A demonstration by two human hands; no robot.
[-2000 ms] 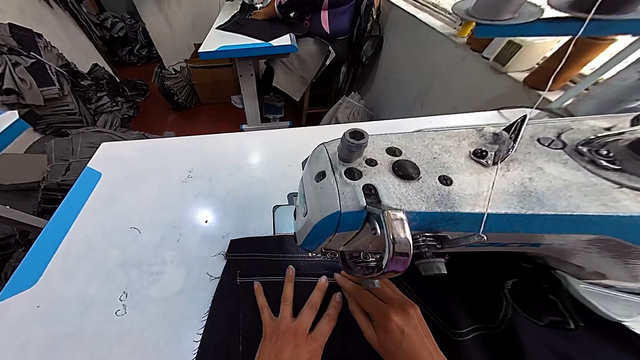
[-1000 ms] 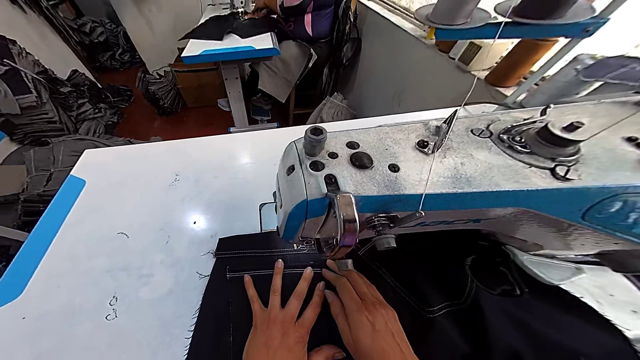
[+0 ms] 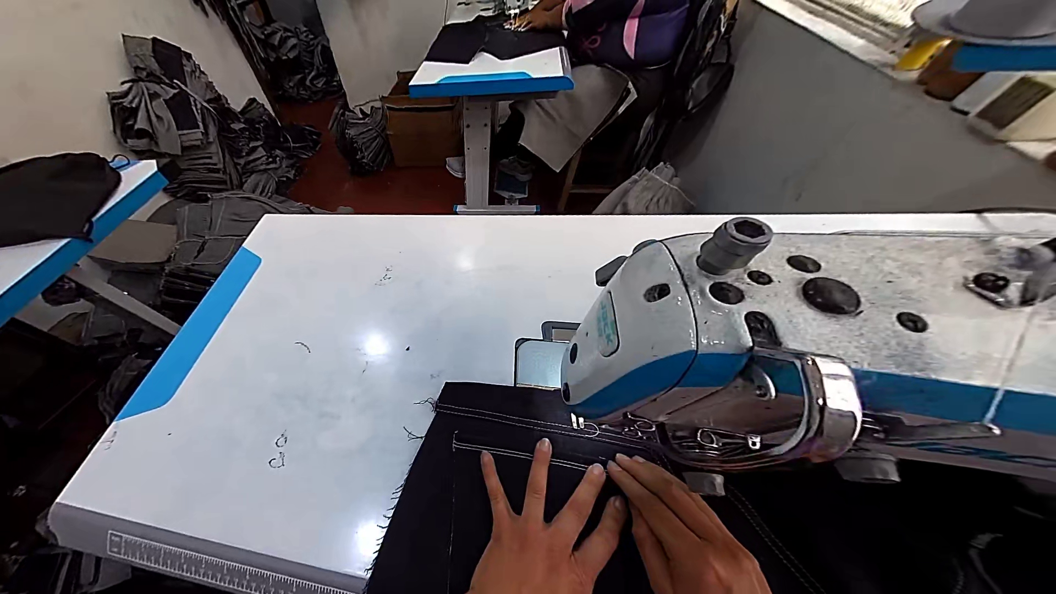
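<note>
A white and blue industrial sewing machine (image 3: 709, 330) stands on the right of a white sewing table (image 3: 330, 330). Dark fabric (image 3: 421, 495) with pale double stitching and a frayed left edge lies under its head. My left hand (image 3: 549, 528) rests flat on this fabric with fingers spread, just in front of the machine head. Close beside it, my right hand (image 3: 689, 528) presses on the fabric with its fingers together, fingertips near the presser foot area. The needle itself is hidden behind the machine's metal guard. Neither hand grips anything.
Beyond the table, a person (image 3: 627, 33) sits at another sewing table (image 3: 495, 82) with dark cloth on it. Piles of grey garments (image 3: 214, 148) and a cardboard box (image 3: 421, 128) are on the floor. Another table corner with black cloth (image 3: 58, 198) juts in at the left.
The view has shifted, so more of the left side shows. Both hands stay on the fabric near the machine head, my left with fingers spread throughout.
</note>
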